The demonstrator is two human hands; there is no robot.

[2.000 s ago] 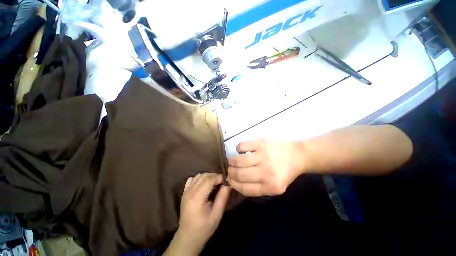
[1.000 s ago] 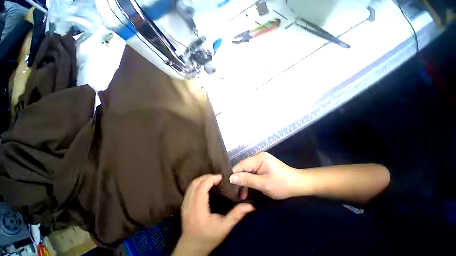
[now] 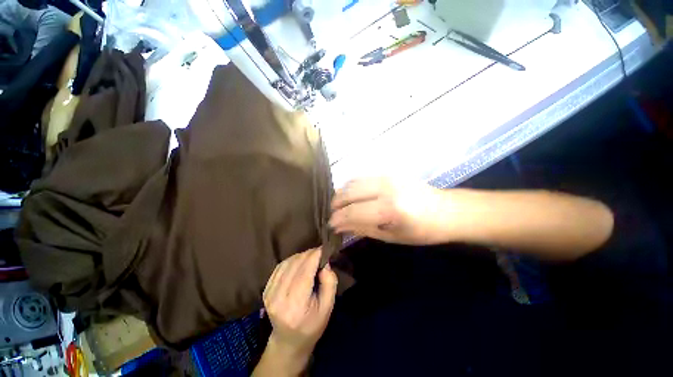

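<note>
A large brown fabric panel [image 3: 229, 177] lies on the white machine bed and hangs over its front and left side. Its right edge runs up to the presser foot area [image 3: 304, 92], where warm light falls on it. My left hand [image 3: 299, 298] pinches the folded edge near the front of the table. My right hand [image 3: 380, 210] is just above and to the right, its fingertips closed on the same edge. The fingertips are partly hidden against the cloth.
Orange-handled thread snips [image 3: 395, 48] and dark tweezers [image 3: 487, 51] lie on the bed under the machine arm. A measuring strip [image 3: 472, 163] runs along the table's front edge. A blue basket [image 3: 235, 347] and a cardboard box [image 3: 118, 342] are below left. A grey sleeve shows upper left.
My left hand has closed on the cloth edge after being spread open. My right hand has moved up along the edge. The view has shifted slightly.
</note>
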